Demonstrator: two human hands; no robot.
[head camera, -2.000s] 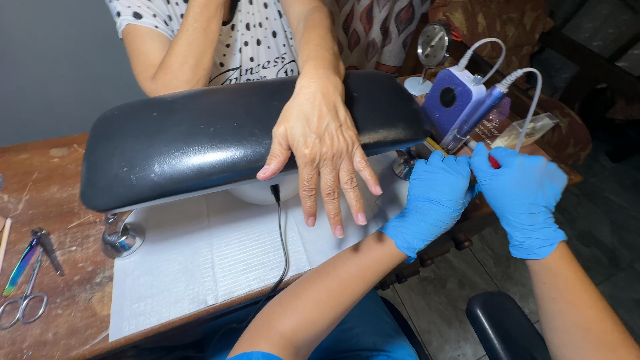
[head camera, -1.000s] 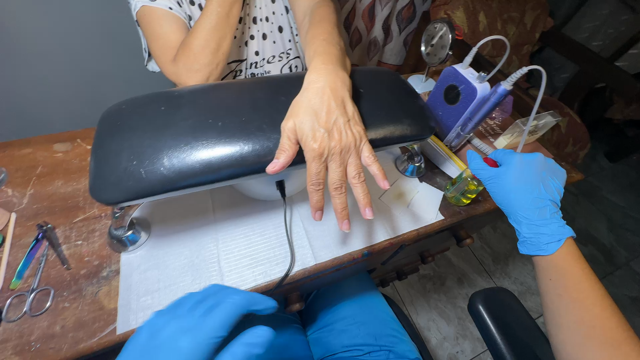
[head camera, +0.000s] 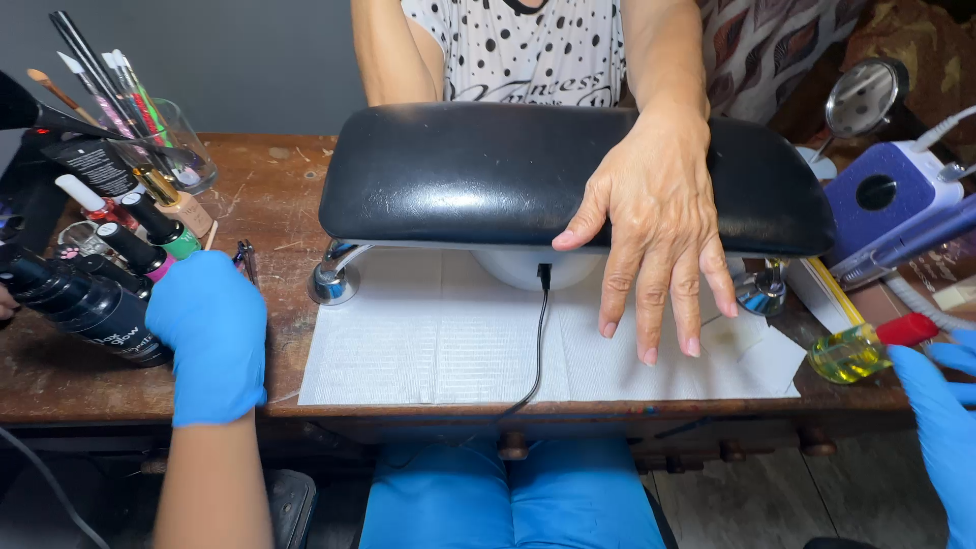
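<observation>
My left hand (head camera: 211, 335), in a blue glove, reaches among nail polish bottles at the left; its fingertips are hidden, so a grip cannot be made out. Close by stand a green-labelled bottle (head camera: 162, 223) and a dark pump bottle (head camera: 91, 313). At the right edge my gloved right hand (head camera: 939, 404) is partly cut off, its fingers apart beside the red cap of a glass bottle of yellow-green oil (head camera: 848, 354), which lies tilted. Another person's hand (head camera: 662, 221) rests palm down over a black padded armrest (head camera: 473, 175), fingers spread above a white paper towel (head camera: 381, 358).
A glass of brushes (head camera: 183, 126) stands at the back left. Small metal tools (head camera: 245, 261) lie behind my left hand. A black cable (head camera: 540, 343) crosses the towel. At the right are a purple nail drill unit (head camera: 884, 191) and a round mirror (head camera: 865, 95).
My left hand has moved from low in front to the bottles at the left. My right hand has moved toward me, away from the drill unit. The view has swung left.
</observation>
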